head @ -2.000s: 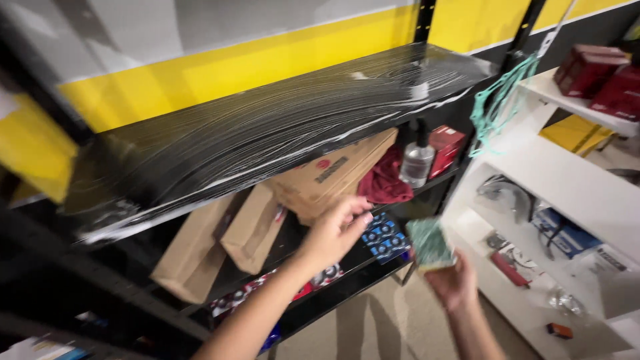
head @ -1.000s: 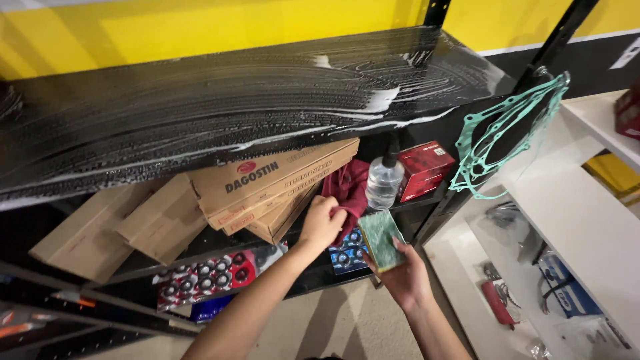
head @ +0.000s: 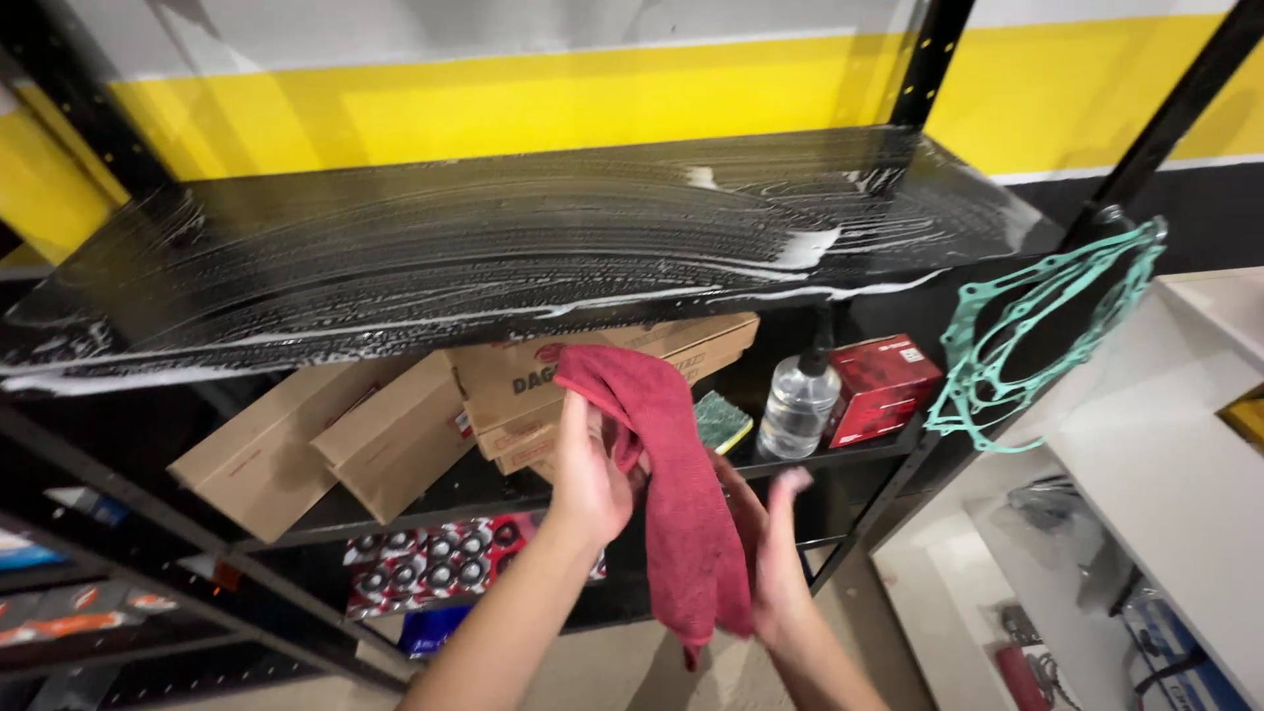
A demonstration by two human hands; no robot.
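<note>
A dark red cloth [head: 681, 484] hangs from my left hand [head: 592, 474], which grips its upper part in front of the cardboard boxes. My right hand [head: 775, 553] is beside the cloth's lower right side, fingers apart; whether it touches the cloth is hard to tell. A green and yellow scouring sponge [head: 722, 423] lies on the lower shelf behind the cloth, left of a clear bottle [head: 798, 405] with a black top. Above, the black metal shelf [head: 444, 247] is wet, with white foam streaks across it and along its front edge.
Cardboard boxes [head: 395, 425] lean on the lower shelf. A red box [head: 884, 390] stands right of the bottle. Green gaskets [head: 1037, 336] hang from the right upright. Blister-packed round parts [head: 434, 563] sit below. A white shelving unit [head: 1145, 494] stands at the right.
The sponge has left my right hand and now lies on the lower shelf. My left hand has lifted the red cloth off that shelf and toward me.
</note>
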